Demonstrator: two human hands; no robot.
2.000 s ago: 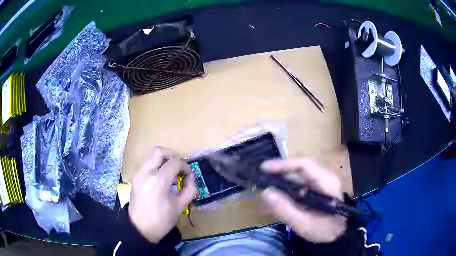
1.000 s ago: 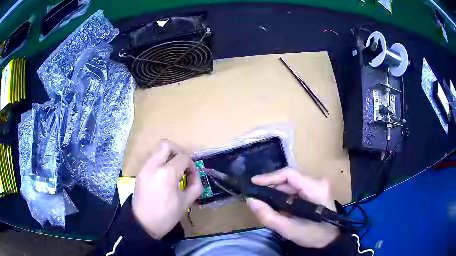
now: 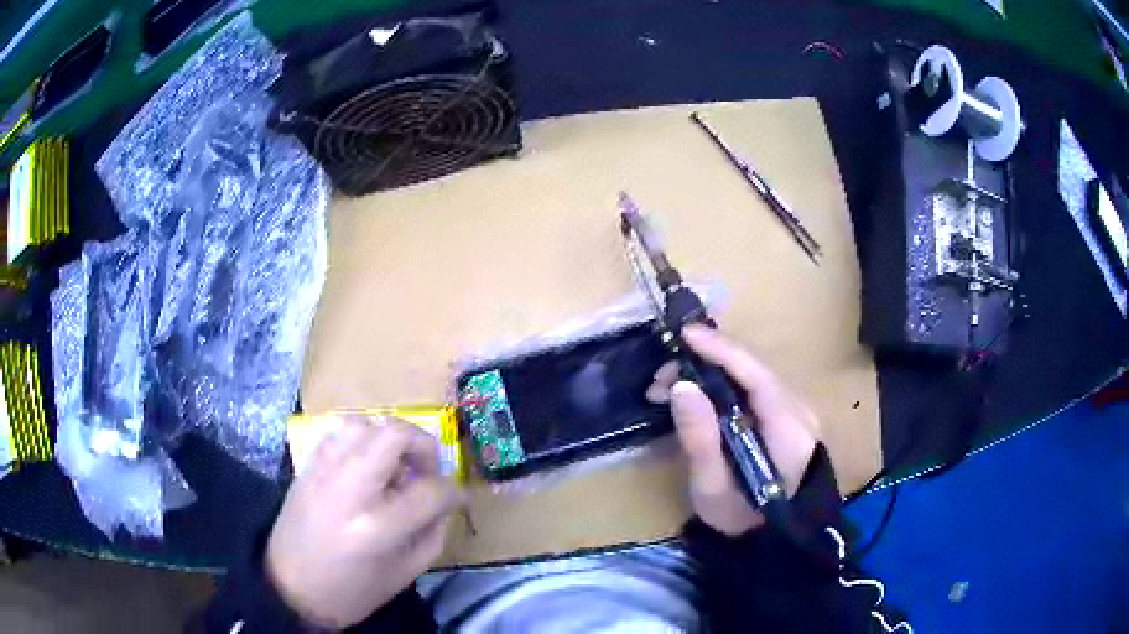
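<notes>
The black phone-shaped device [image 3: 588,394] lies on clear plastic, with a green circuit board [image 3: 493,421] at its left end. A yellow-edged pouch battery [image 3: 427,419] lies left of the board, with thin red wire near the board's edge. My left hand [image 3: 365,508] covers much of the battery, fingers curled over it; their grip is hidden. My right hand [image 3: 743,427] holds the soldering iron [image 3: 712,359] by its black handle, over the device's right part. Its tip points up and away from the board, above the cardboard mat.
Tweezers [image 3: 755,186] lie on the tan mat [image 3: 495,248] at upper right. A fan [image 3: 415,124] stands at upper left. Bubble-wrap bags [image 3: 204,273] and battery stacks [image 3: 37,198] are at left. The black unit [image 3: 922,248] with a white solder spool [image 3: 972,105] is at right.
The iron has swung up and away from the circuit board. My left hand has moved left and down, off the board's edge, and more of the battery shows.
</notes>
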